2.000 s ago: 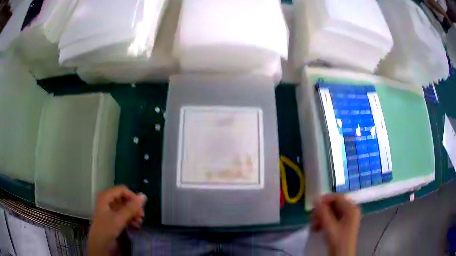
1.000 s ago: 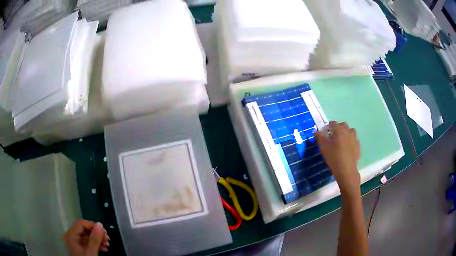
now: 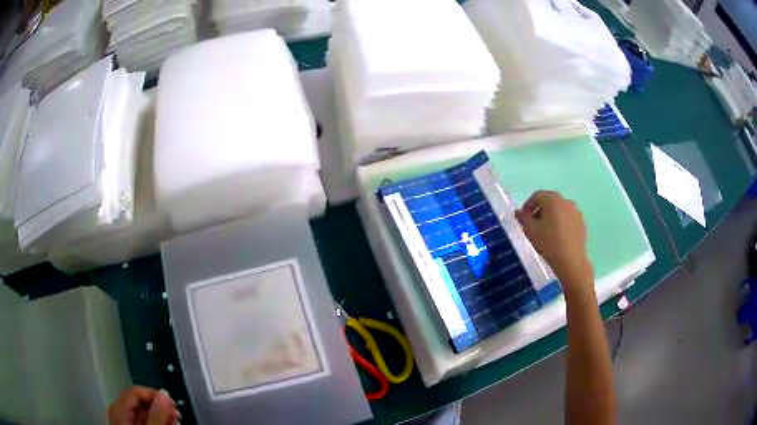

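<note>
My right hand [image 3: 558,236] is at the right edge of the blue solar cell string [image 3: 490,261], its fingertips pinching the edge by the white strip. That side looks bent up; the string lies on the pale green sheets [image 3: 573,178]. My left hand [image 3: 143,407] is at the bottom left, partly cut off, with fingers curled and nothing visible in them. A grey-looking glass sheet [image 3: 178,266] lies over the white square stand [image 3: 257,332], which shows through it.
Scissors [image 3: 378,349] with yellow and red handles lie between glass and green sheets. Tall white film stacks [image 3: 232,124] stand at the back. A lower glass stack [image 3: 62,349] is at near left. White scraps dot the mat. A white sheet [image 3: 678,184] lies at far right.
The view has turned right. My right hand has moved from the near edge to the cell string's right edge and taken hold; that side now looks lifted. My left hand stays low at left.
</note>
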